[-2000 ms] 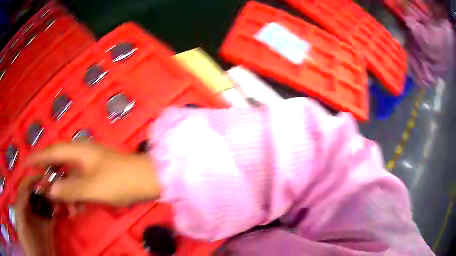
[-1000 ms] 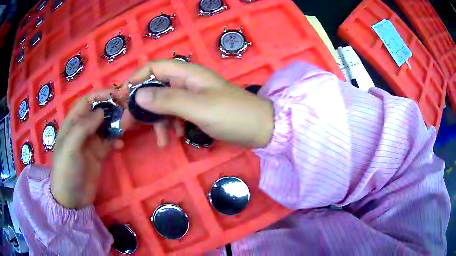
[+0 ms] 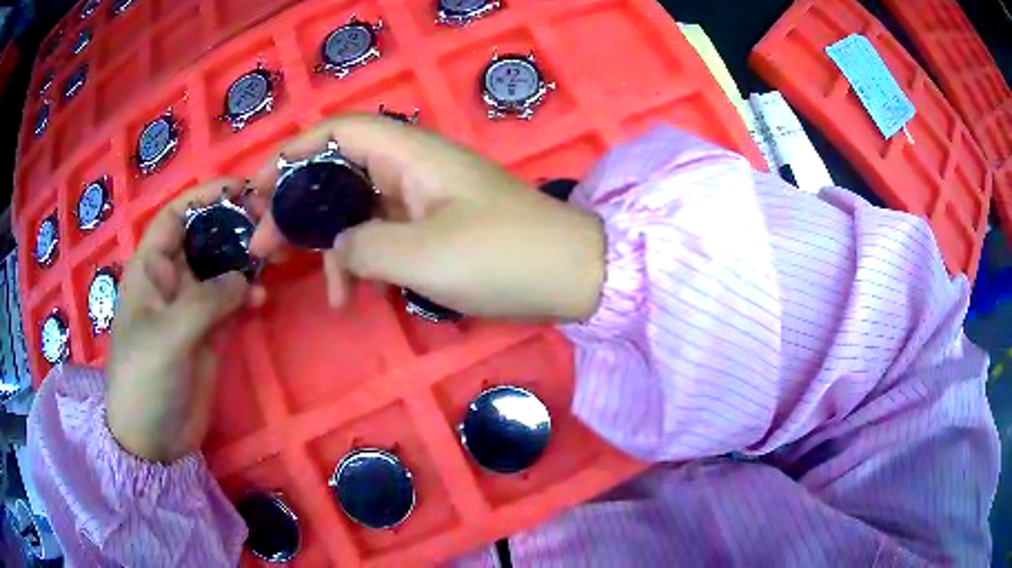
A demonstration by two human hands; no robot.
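My left hand holds a round watch body by its rim, its dark face turned up. My right hand holds a second watch body, also dark face up, close beside the first. Both are held above the red foam tray. Both faces are dark, with no lit display. Lugs show at the upper rims. Some of the fingers are hidden behind the watches.
Face-down watches with grey backs sit in the tray's far and left pockets. Dark face-up watches sit in the near pockets. White papers lie right of the tray. Another red tray carries a pale blue label.
The view has swung onto the tray since the blurred earliest frame. Since one second ago, both watches have tilted so their faces show more, and my right thumb has moved off its watch's face.
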